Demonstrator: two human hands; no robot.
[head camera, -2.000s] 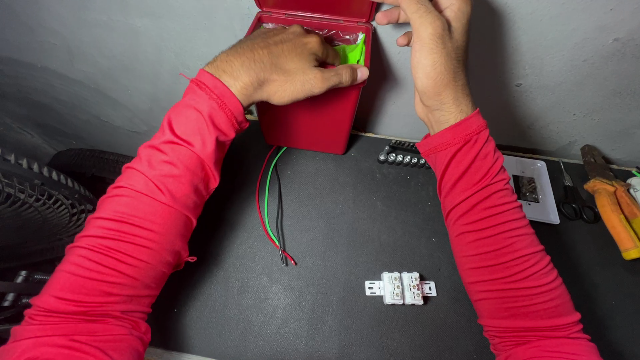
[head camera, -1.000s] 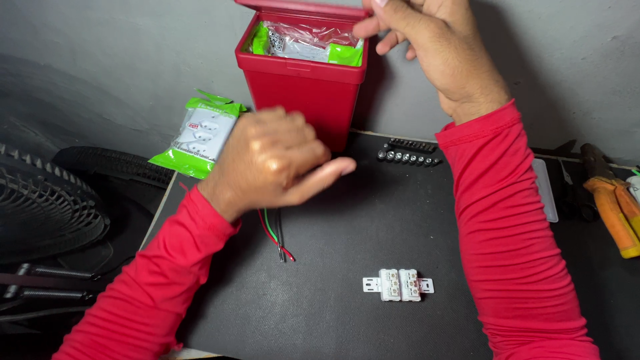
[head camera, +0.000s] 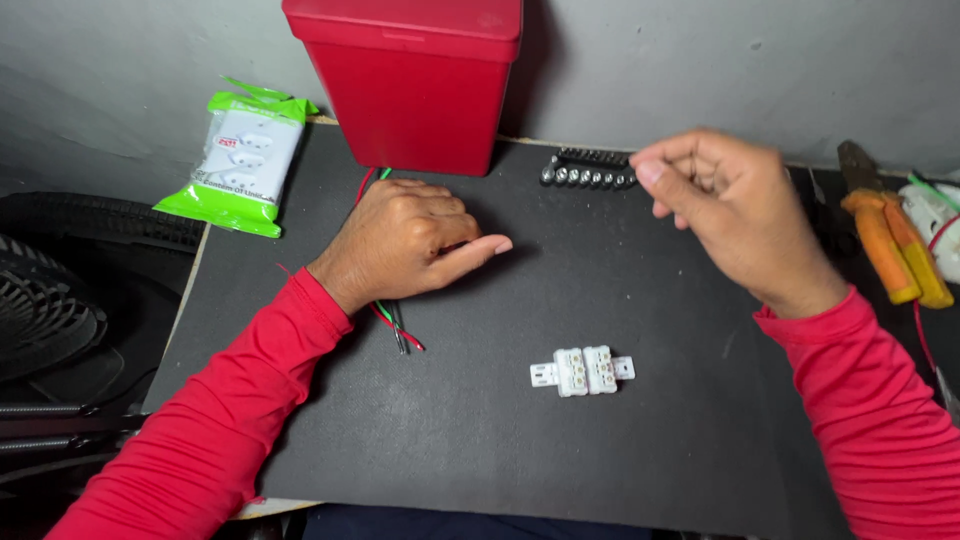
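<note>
My left hand (head camera: 409, 240) is over the black mat, loosely curled with the thumb out, and covers part of the red, green and black wires (head camera: 397, 330); whether anything is in it cannot be seen. My right hand (head camera: 727, 202) is raised beside the socket set, its fingers bent and nothing visible in them. A white double outlet module on a mounting strap (head camera: 586, 371) lies on the mat, touched by neither hand. The red plastic box (head camera: 416, 105) stands at the back with its lid down. Left of it, a packaged wall outlet (head camera: 244, 161) lies in green and clear wrap.
A row of sockets in a black holder (head camera: 589, 176) lies near the wall. Pliers with orange handles (head camera: 885, 240) and a white part with wires (head camera: 937, 217) are at the far right. A dark fan (head camera: 45, 315) is beside the table's left edge.
The red box's lid, open before, is now down. The packaged outlet appeared on the left after my left hand was in the box. Both hands have moved away from the box.
</note>
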